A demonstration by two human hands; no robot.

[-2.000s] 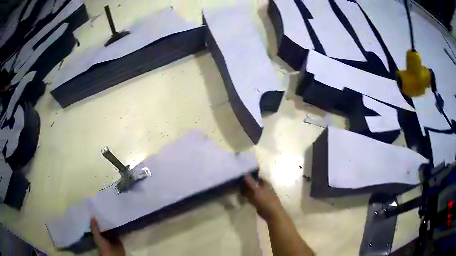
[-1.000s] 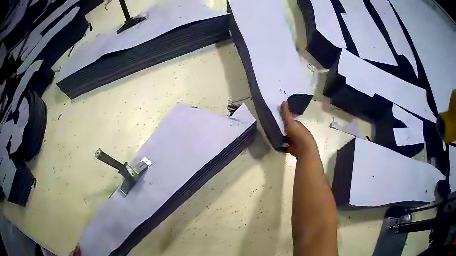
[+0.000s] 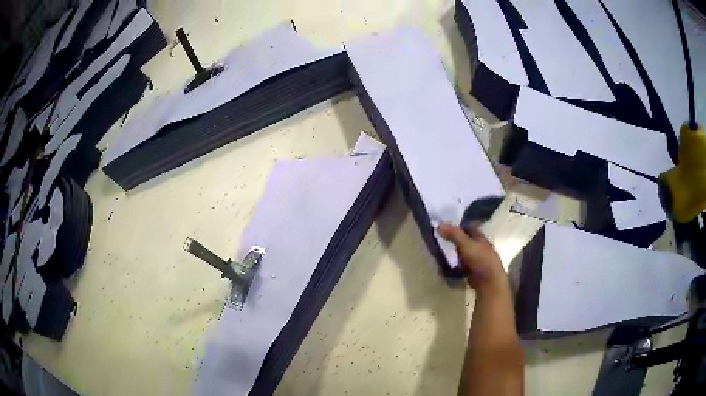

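My right hand [image 3: 478,259] grips the near end of a long ply stack [image 3: 422,128] with a white top and dark layered side. The thumb lies on top; the fingers are partly hidden at the end. Left of it, a second ply stack [image 3: 302,224] lies slanting, its far corner close beside the held stack. A lay clamp [image 3: 232,271] with an upright bar handle sits on its left edge. My left hand is not in view. A third stack [image 3: 232,112] lies behind with another clamp [image 3: 203,76], its right end against the held stack.
A tapered cut bundle [image 3: 604,278] lies at the right, with the cutting machine's base plate [image 3: 621,360] near it. More cut bundles [image 3: 580,128] fill the back right. Curved bundles [image 3: 66,232] line the left. A yellow connector [image 3: 687,174] hangs at the right on a black cord.
My right hand has gone from the clamped near stack to the long stack, whose near end has come nearer. The near stack has turned steeper. My left hand has left the picture.
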